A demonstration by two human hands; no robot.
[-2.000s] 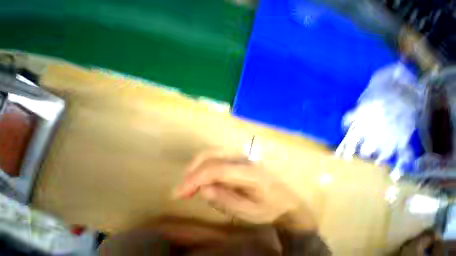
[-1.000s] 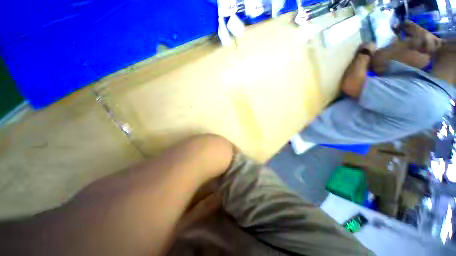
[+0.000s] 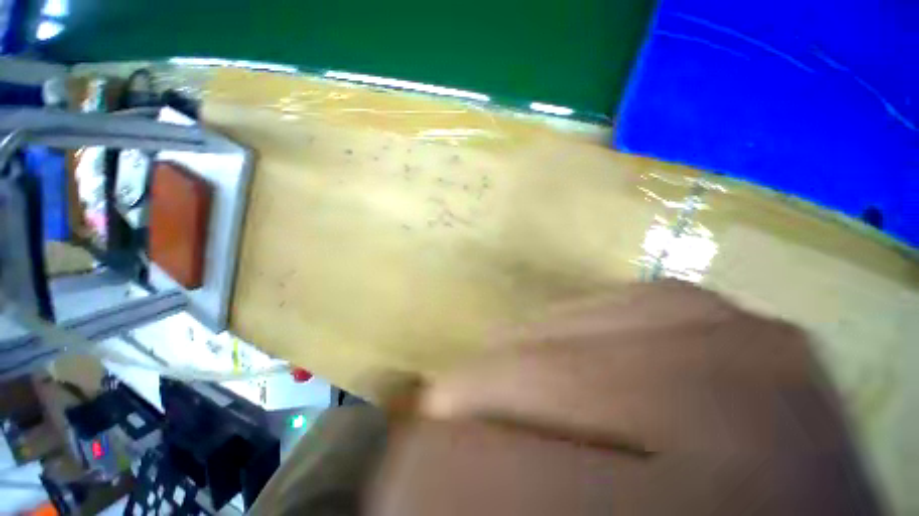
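Note:
The tan, tape-patched bench top (image 3: 403,232) fills the middle. A large, blurred, bare brown shape, apparently my own bent arm very close to the camera, covers the lower right, with an olive sleeve at its left. No fingers show, and I cannot tell which arm it is. Neither my left hand nor my right hand can be made out. A red-brown block (image 3: 179,224) lies on the white base of the press fixture (image 3: 234,242) at the left.
The green conveyor belt (image 3: 353,45) runs behind the bench. A blue sheet (image 3: 776,101) lies at the upper right. Shiny clear tape (image 3: 680,250) crosses the bench. Black-plated machine parts (image 3: 217,428) and a small red button (image 3: 301,374) are at the lower left.
The view has swung left from the neighbouring worker to the press fixture. The blue sheet now sits at the upper right. The bare arm shape has shifted to the lower right.

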